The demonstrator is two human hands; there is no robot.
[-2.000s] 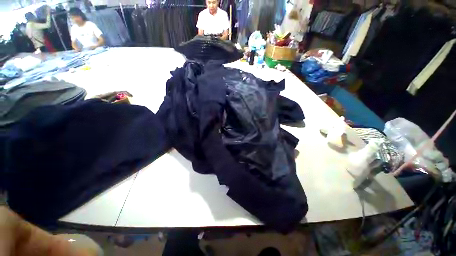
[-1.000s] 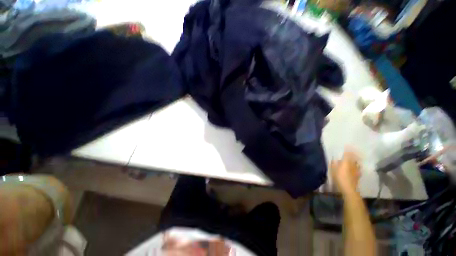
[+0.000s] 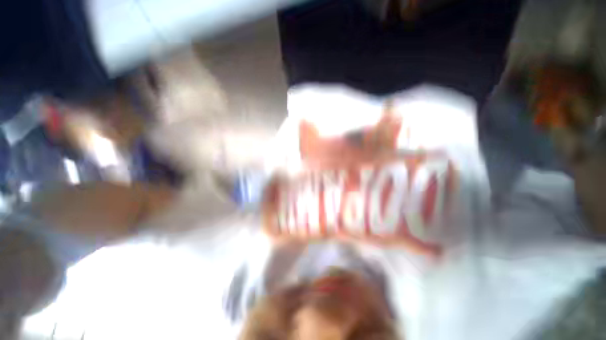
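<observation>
The view is heavily blurred and points steeply down at my own body. The navy garment [image 3: 40, 46] shows only as a dark mass in the upper left corner. The white table [image 3: 179, 20] shows as a strip with a joint line along the top left. A blurred brown, arm-like shape [image 3: 93, 206] lies at the left; no hand can be made out on it. Neither my left hand nor my right hand can be made out. The rest of the garment is out of the picture.
My white shirt [image 3: 465, 199] with red print fills the middle, with my dark lower clothing [image 3: 399, 46] above it. Blurred floor and small mixed items lie at the left under the table edge. An unclear orange patch [image 3: 565, 99] is at the upper right.
The camera has tipped sharply down from the table to my shirt. Most of the table and navy garment has left the picture, as has my right hand, seen earlier near the table's front edge.
</observation>
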